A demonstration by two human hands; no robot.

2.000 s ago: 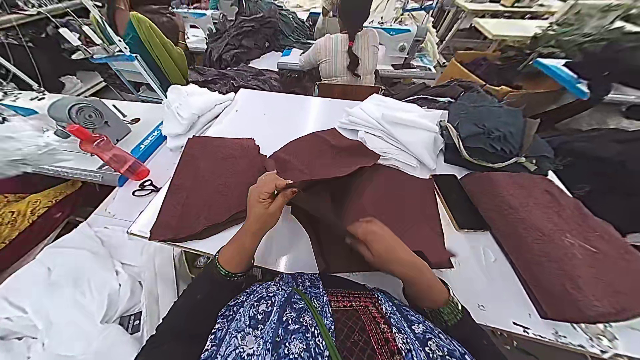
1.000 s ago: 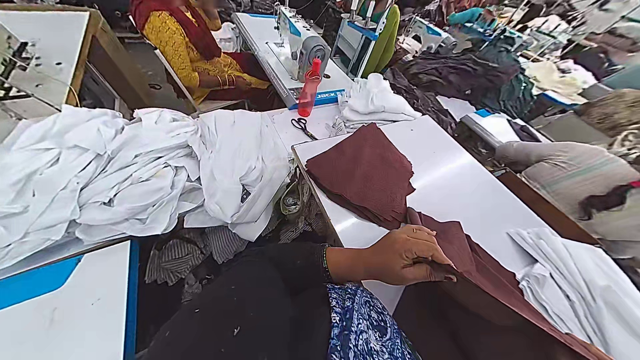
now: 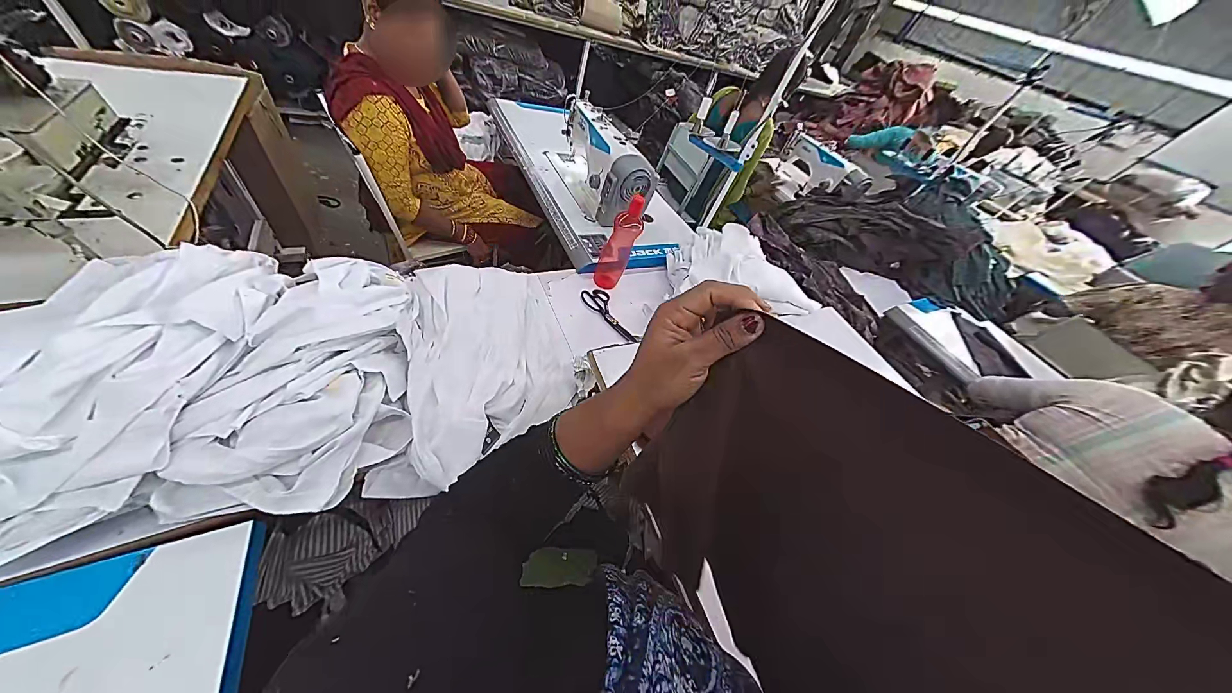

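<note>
My left hand [image 3: 693, 351] pinches the top corner of a dark brown fabric panel [image 3: 895, 510] between thumb and fingers. The panel is raised and stretched out toward the lower right, where it covers much of the white table [image 3: 847, 337]. My right hand is out of the frame. Just beyond my left hand lie black-handled scissors [image 3: 606, 313] and, next to them, a red plastic bottle [image 3: 621, 241]. A crumpled white cloth [image 3: 727, 260] sits behind my fingers.
A long heap of white fabric [image 3: 289, 385] spreads across the left. Ahead, a person in yellow sits beside a sewing machine [image 3: 616, 168]. Dark cloth [image 3: 895, 241] is piled farther back. A person's back shows at the right edge. A white and blue tabletop [image 3: 125, 616] is at lower left.
The view has swung left. My left hand has lifted the brown panel, which lay lower over the table before. My right hand, seen at the cloth two seconds ago, has left the view.
</note>
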